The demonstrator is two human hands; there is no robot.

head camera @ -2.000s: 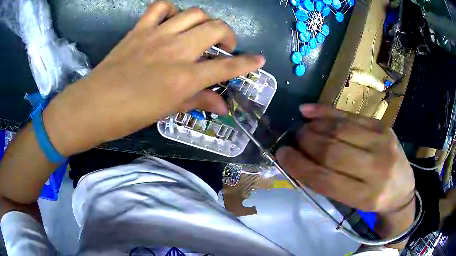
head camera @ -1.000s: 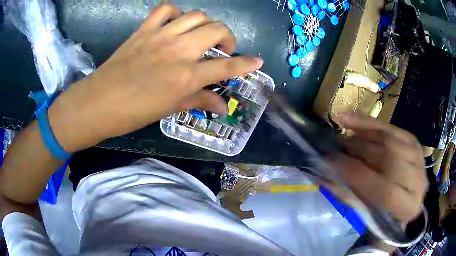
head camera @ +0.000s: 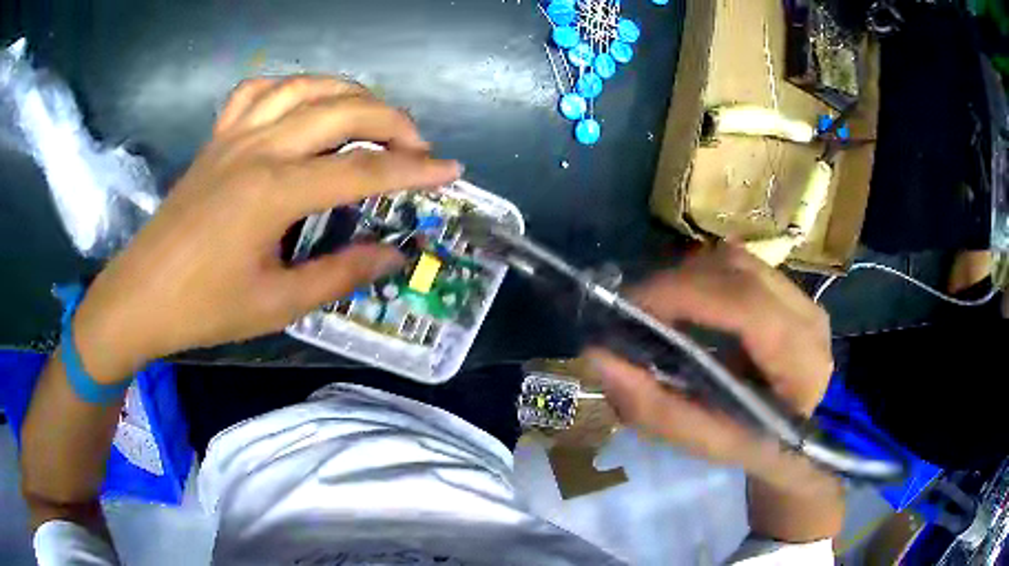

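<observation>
The white power strip housing (head camera: pixel 443 363) lies open on the dark bench, holding a green circuit board (head camera: pixel 456 290) with a yellow block (head camera: pixel 424 272). Blue parts show inside it. My left hand (head camera: pixel 260 210) lies over the housing's left side, thumb and fingers spread around it, hiding that side. My right hand (head camera: pixel 719 359), blurred, holds the soldering iron (head camera: pixel 664 343) with its feed tube alongside. The iron's front end is over the housing's upper right part; its exact tip and any contact are too blurred to tell.
Blue disc components (head camera: pixel 589 83) lie in a pile at the back. A cardboard tray (head camera: pixel 669 177) with cream-coloured pieces (head camera: pixel 763 124) is at the right. Clear plastic wrap (head camera: pixel 83 160) lies at the far left. Blue bins (head camera: pixel 166 470) are below the bench edge. A pale cable (head camera: pixel 918 290) trails right.
The view has shifted, so the bench things appear further left. The iron was away from the housing a second ago and is now back over it. My left hand stays on the housing.
</observation>
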